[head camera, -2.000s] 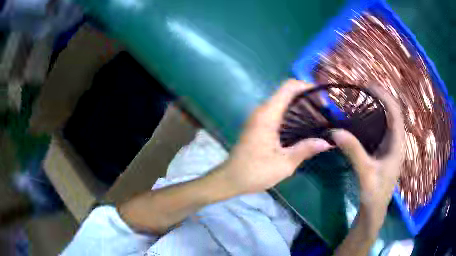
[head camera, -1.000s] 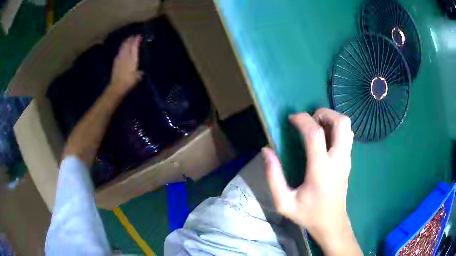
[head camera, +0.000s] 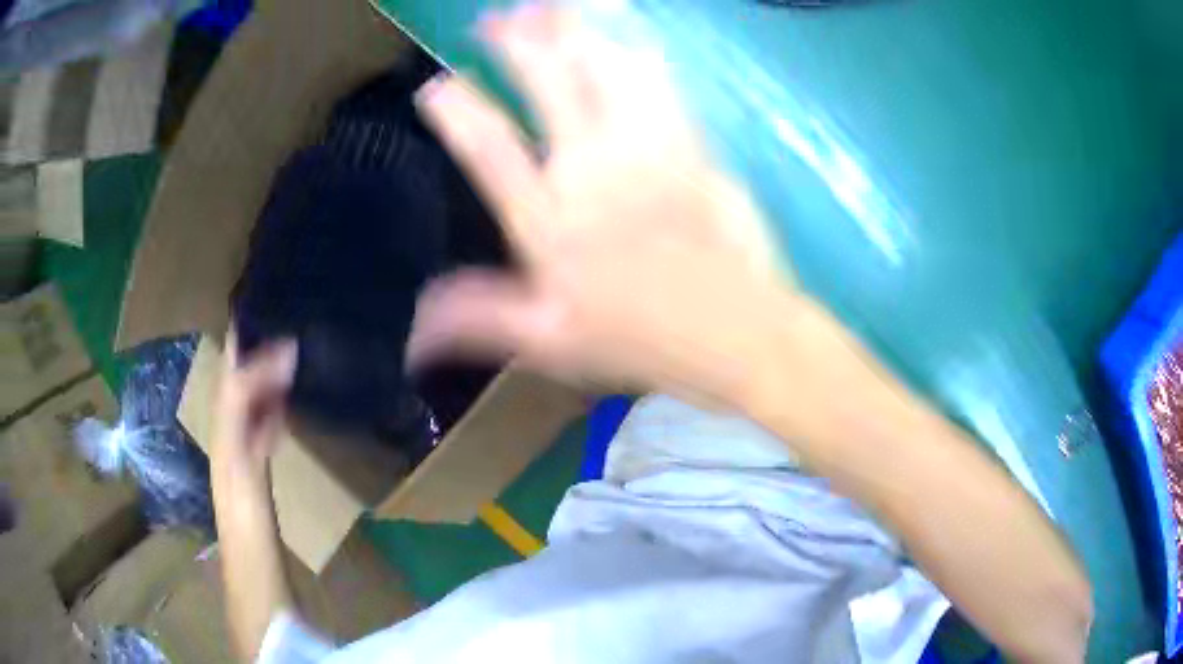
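A brown cardboard carton (head camera: 195, 221) stands open at the left, with a dark mass of black grilles (head camera: 350, 279) in it. Single grilles are hard to make out in the blur. My left hand (head camera: 253, 415) is at the carton's near left side, fingers bent against the edge of the dark mass; whether it grips any is unclear. My right hand (head camera: 584, 234) is blurred, fingers spread and empty, over the right side of the carton and the bench edge. It hides part of both.
The glossy green bench (head camera: 960, 169) runs along the right. A blue tray (head camera: 1142, 324) of copper-coloured rings is cut off at the right edge. A dark round rim shows at the top edge. More cartons (head camera: 52, 350) and a clear plastic bag (head camera: 162, 441) lie at the far left.
The grille held by both hands two seconds ago is gone from them. Since one second ago, my right hand has moved from the bench towards the carton, and my left hand to the carton's near side. The view has shifted.
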